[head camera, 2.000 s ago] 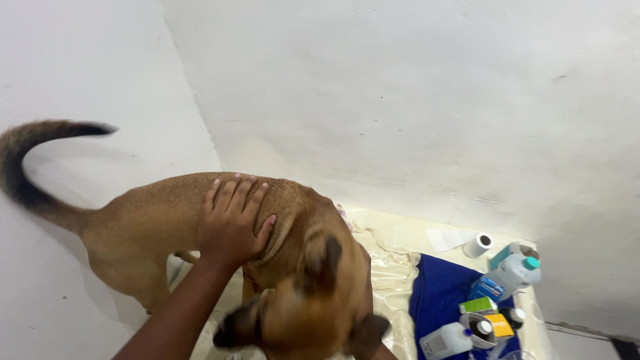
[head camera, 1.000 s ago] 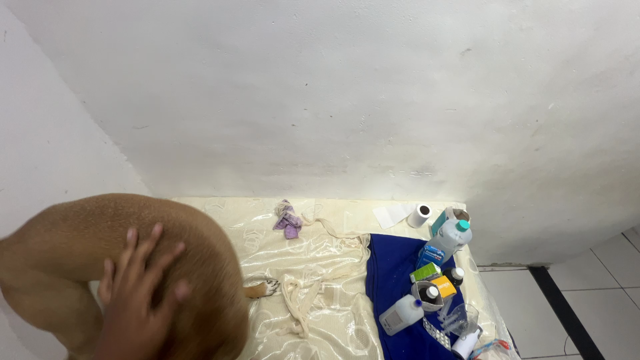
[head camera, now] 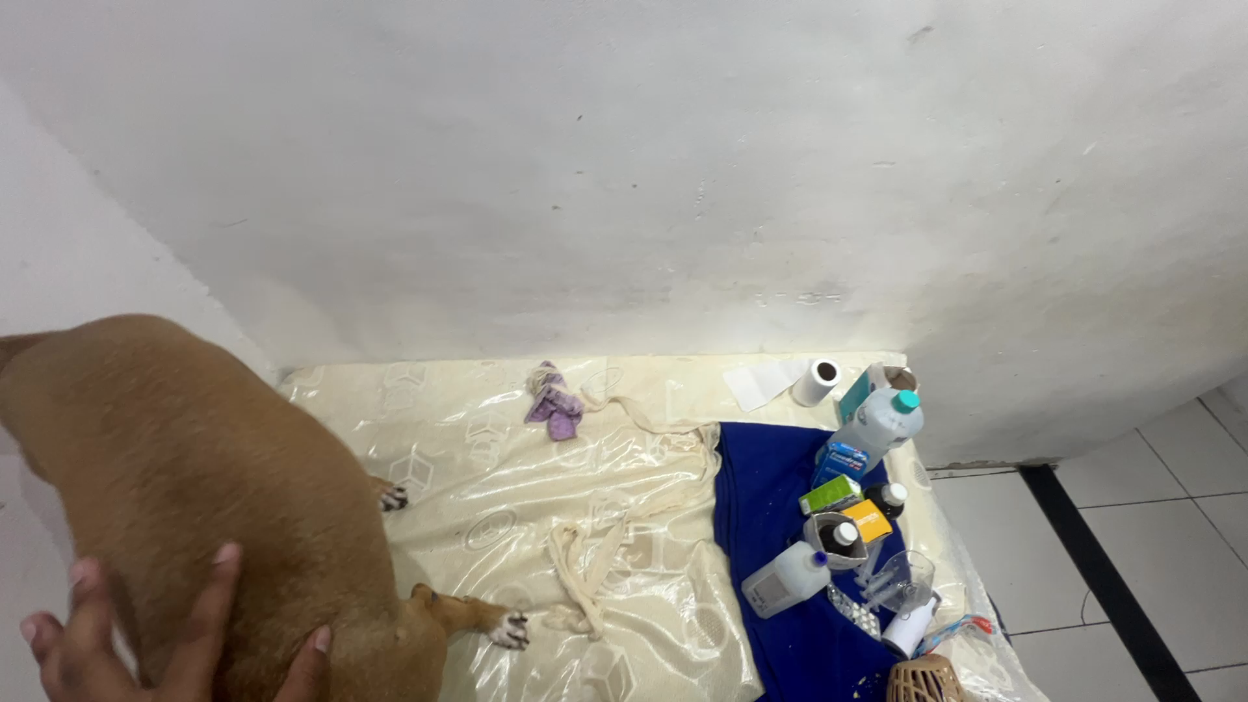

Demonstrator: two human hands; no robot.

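Observation:
A brown short-haired dog (head camera: pixel 224 468) fills the lower left, its back toward the camera and its head out of sight. Two of its paws, one a white-tipped paw (head camera: pixel 508 630), rest on a cream plastic-covered mattress (head camera: pixel 468 585). At the bottom left, my left hand (head camera: pixel 166 653) has its fingers spread over the dog's back and side; nothing is grasped. My right hand is out of view. Right of the dog lie a purple cloth (head camera: pixel 558 409) and a cream fabric strip (head camera: pixel 583 575).
A blue cloth (head camera: pixel 770 526) at the right carries a white bottle (head camera: pixel 786 581), a large clear bottle (head camera: pixel 885 425), small boxes, a blister pack (head camera: pixel 854 612) and a plastic basket muzzle (head camera: pixel 921 680). A white paper roll (head camera: pixel 816 382) stands near the wall (head camera: pixel 624 195). Tiled floor (head camera: pixel 1102 546) lies beyond.
The dog's head and tail, seen two seconds ago, are largely out of view now. The dog has turned and sits lower left, with my hand lower on it. The view has shifted too.

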